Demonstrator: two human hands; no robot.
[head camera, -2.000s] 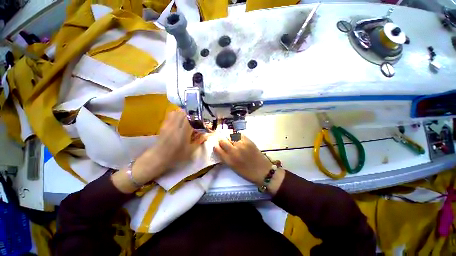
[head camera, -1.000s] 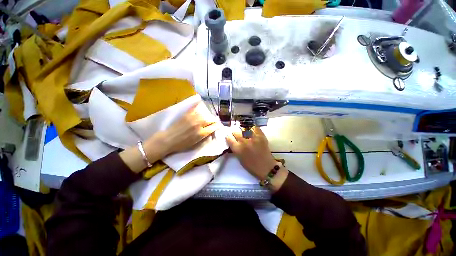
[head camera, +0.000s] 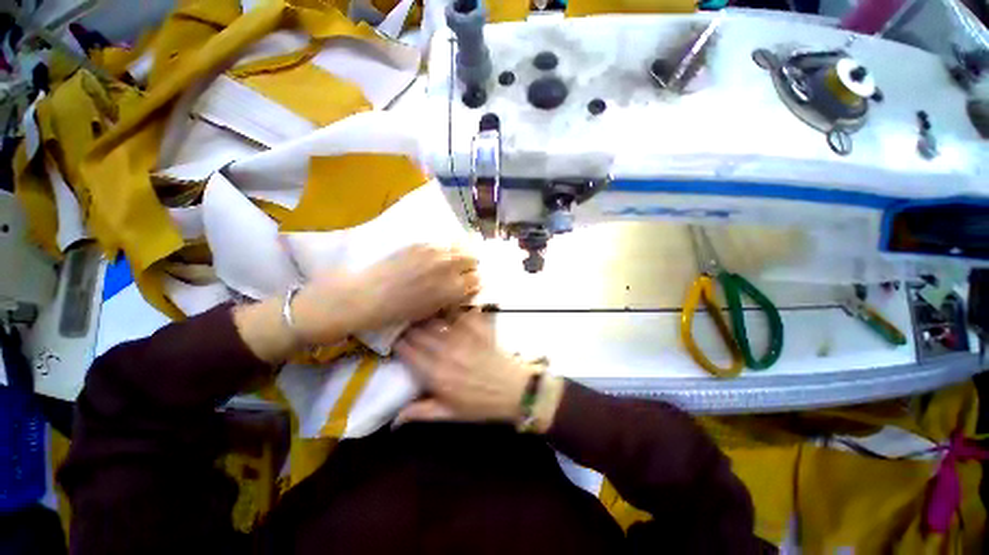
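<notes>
The yellow and white fabric (head camera: 369, 195) lies left of the needle area, its white side up near my hands. My left hand (head camera: 418, 284) is closed on its white part, just left of and below the presser foot (head camera: 493, 228). My right hand (head camera: 466, 363) is blurred and lies below my left hand, over the fabric's front edge, thumb apart. Whether its fingertips hold cloth is hidden. The sewing machine head (head camera: 672, 130) stands behind, its lamp lighting the needle area.
Scissors with yellow and green handles (head camera: 732, 320) lie right of the needle. Small green-handled snips (head camera: 876, 323) lie farther right. More yellow and white fabric is heaped at the left (head camera: 130, 184) and hangs below the table at lower right (head camera: 857, 488). A blue crate (head camera: 20, 434) is at lower left.
My right hand has moved from beside the needle, left and toward me, over the fabric edge. My left hand has shifted slightly toward me. The view has shifted a little.
</notes>
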